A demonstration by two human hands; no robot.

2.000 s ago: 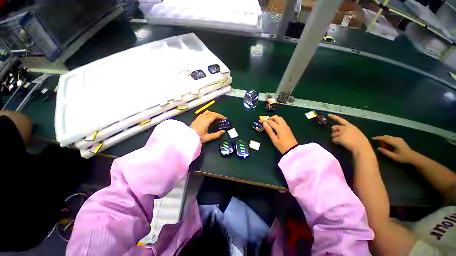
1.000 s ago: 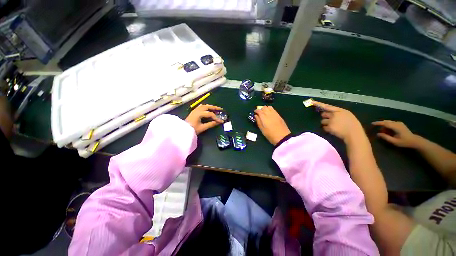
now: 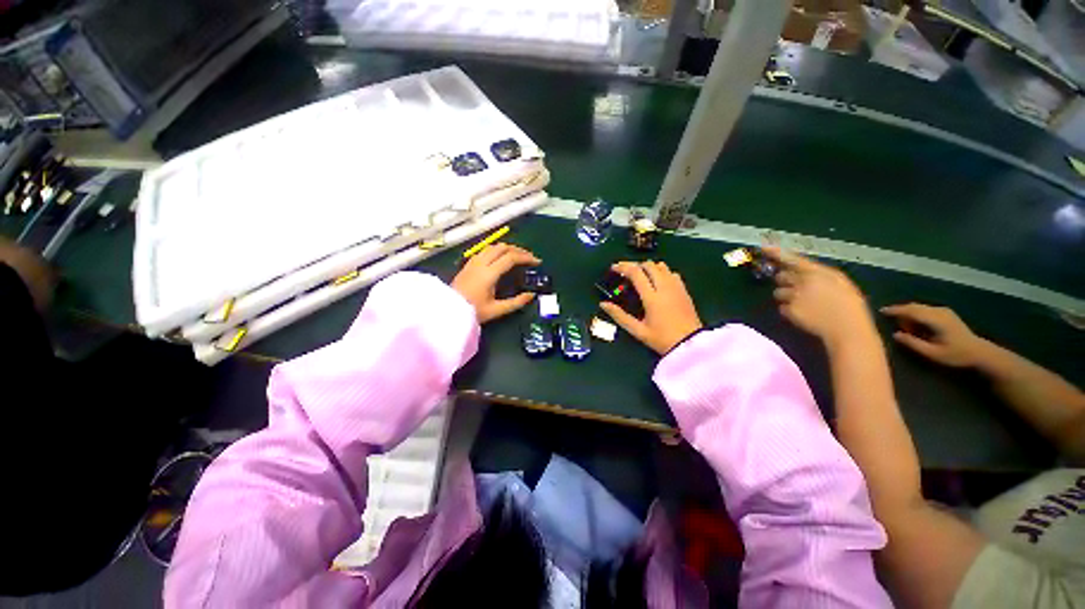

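Note:
My left hand [image 3: 494, 282] has thumb and fingers around a small dark watch unit [image 3: 538, 281] with a white label [image 3: 549, 306] on its near side. My right hand [image 3: 653, 305] grips another dark unit [image 3: 614, 286] at its left edge, between fingers and thumb. Two units with green lit screens, one at left [image 3: 539, 338] and one at right [image 3: 576, 337], lie side by side between my hands. A pale label [image 3: 603, 328] lies beside the right one.
Stacked white trays [image 3: 298, 202] stand at left, two dark units [image 3: 469, 164] on top. A yellow pen [image 3: 487, 243] lies beside them. A clear round item [image 3: 594, 223] and a tagged unit [image 3: 643, 233] lie by the post [image 3: 716, 131]. Another person's hand [image 3: 813, 293] touches a unit at right.
My right hand's thumb has spread and come lower beside the unit, whose face now shows. The other person's near hand has shifted slightly. The whole view has also shifted a little.

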